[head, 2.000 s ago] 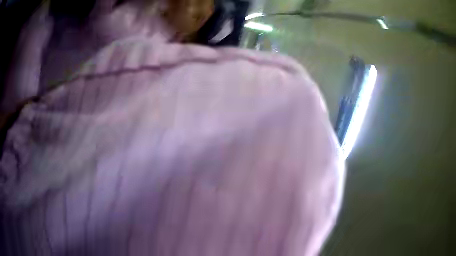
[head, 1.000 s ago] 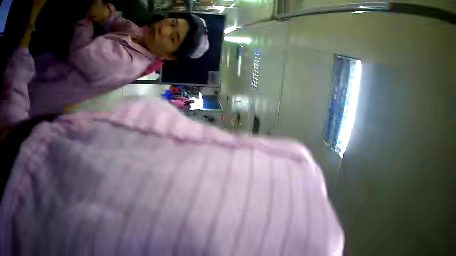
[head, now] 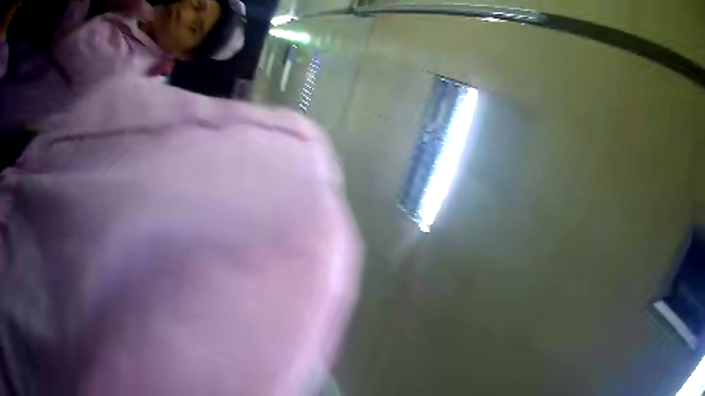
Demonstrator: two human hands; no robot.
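A pink striped cloth, gathered at its left edge, that looks like the work cap [head: 201, 247], fills the left and lower part of the head view, very near the camera and blurred. A seam runs across its upper part. Neither my left hand nor my right hand can be made out. Whether a hand holds the cloth is hidden.
The view is tilted sideways. A person in a pink smock [head: 108, 46] and a pale cap is at the upper left. A lit ceiling lamp [head: 448, 158] is right of the cloth. A dark panel with a white edge [head: 684, 302] is at the right rim.
The view has shifted, so the ceiling lamp and the person lie further left and the dark panel shows at the right. The cloth has moved left and covers less of the lower right.
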